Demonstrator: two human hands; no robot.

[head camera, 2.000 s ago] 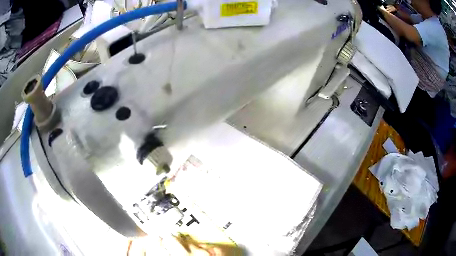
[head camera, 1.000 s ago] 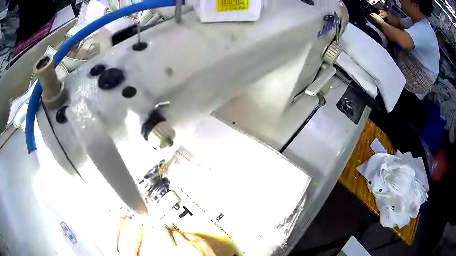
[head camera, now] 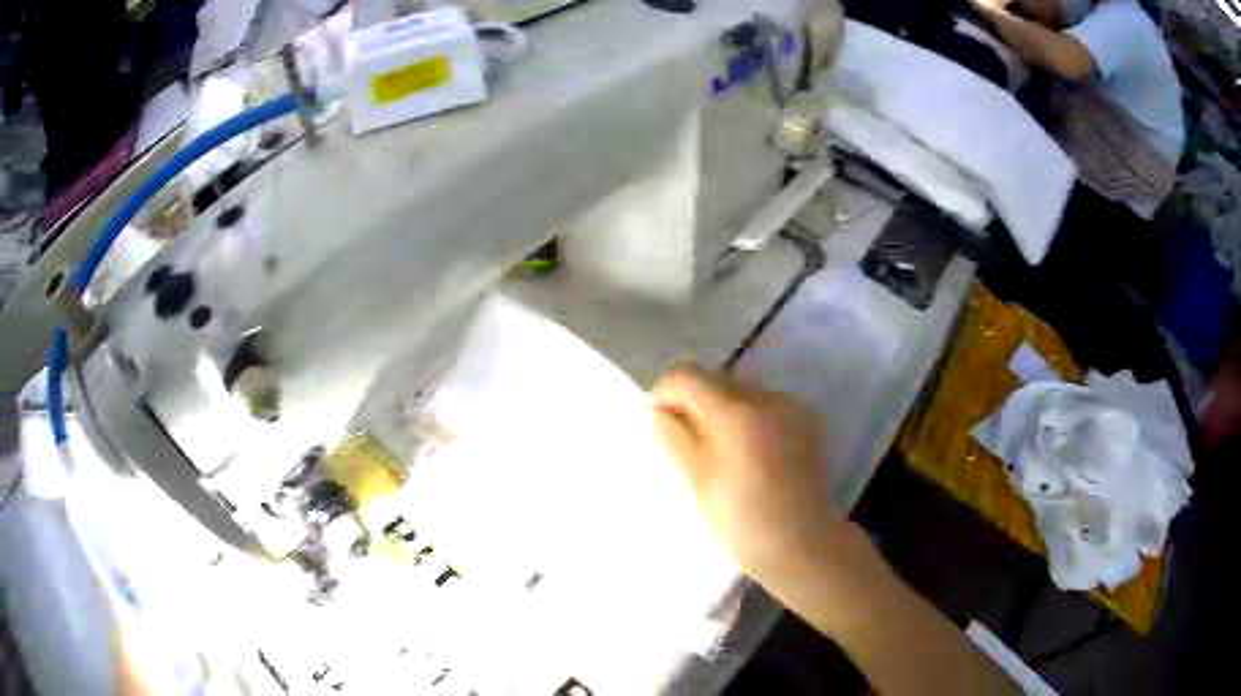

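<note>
White fabric pieces (head camera: 544, 408) lie stacked under the machine arm, washed out by the lamp. My right hand (head camera: 749, 469) is at their right edge, thumb and fingers closed on the edge of a piece that curves up slightly. The presser foot and needle area (head camera: 316, 496) is left of the stack, blurred by glare. A yellow strip (head camera: 365, 469) and black letters show beside it. My left hand (head camera: 132, 669) is only a faint skin-toned patch at the bottom left, cut off and overexposed; its fingers cannot be made out.
The sewing machine arm (head camera: 449, 177) crosses above the work, with a blue hose (head camera: 163, 177) and a white box with a yellow label (head camera: 415, 75) on top. Crumpled white pieces (head camera: 1089, 476) lie on a wooden stool (head camera: 973, 408) at right. A person (head camera: 1116, 82) is at upper right.
My right hand has moved from the bottom near the needle to the right edge of the stack and closed on it. My left hand has shifted left. The camera view has also shifted.
</note>
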